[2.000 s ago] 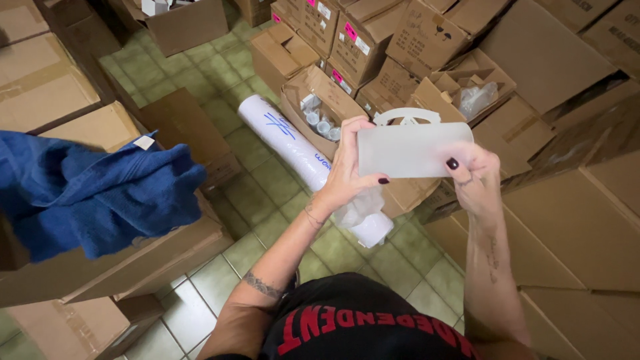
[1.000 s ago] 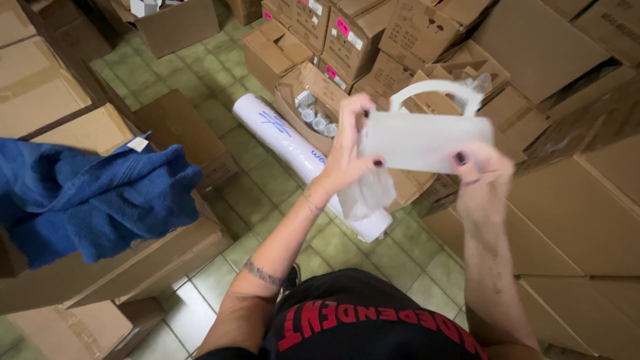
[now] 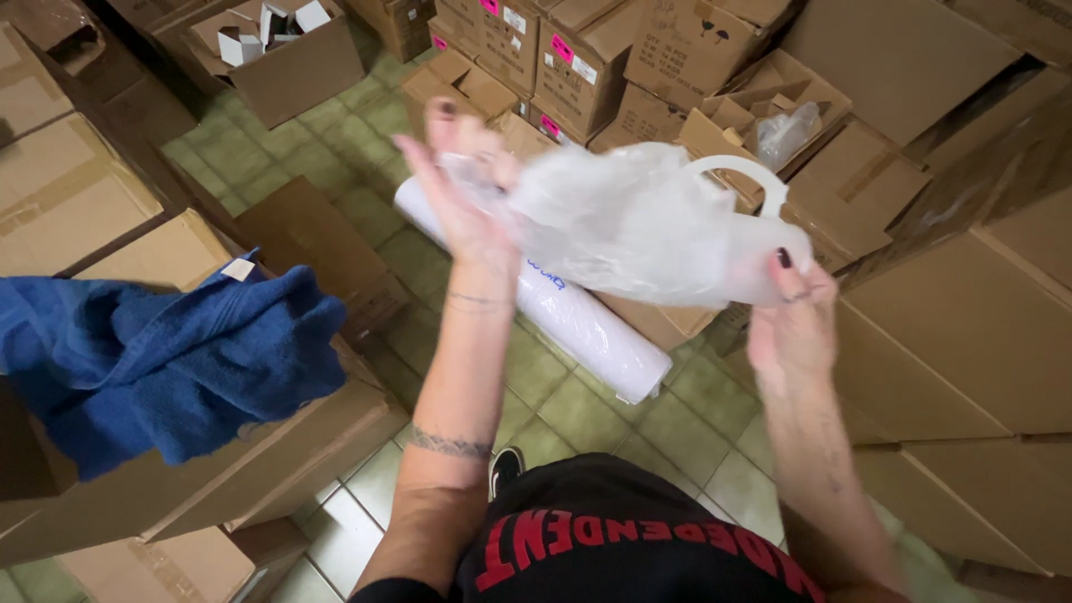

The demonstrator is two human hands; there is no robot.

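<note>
A frosted white mug (image 3: 741, 255) with a curved handle lies sideways in front of me, most of its body covered by a crumpled clear plastic bag (image 3: 624, 218). My right hand (image 3: 791, 310) grips the mug's uncovered end, thumb on top, just below the handle. At the bag's other end is my left hand (image 3: 473, 188), fingers spread and blurred, with some of the thin plastic across the palm and fingers. Whether those fingers pinch the plastic cannot be made out. Below both hands, a white plastic-wrapped roll (image 3: 586, 331) with blue writing lies on the floor.
A blue towel (image 3: 176, 352) drapes over cardboard boxes at left. Stacked cartons (image 3: 578, 71) stand ahead, beside an open carton (image 3: 779, 100) holding clear plastic. Large cartons (image 3: 946, 360) line the right. An open box (image 3: 297, 75) with small white boxes sits at upper left. Green tiles (image 3: 595, 410) show between.
The clear bag, which hung below the mug by my left hand, now covers much of the mug. My left hand has moved left, away from the mug's body; my right hand still holds its end.
</note>
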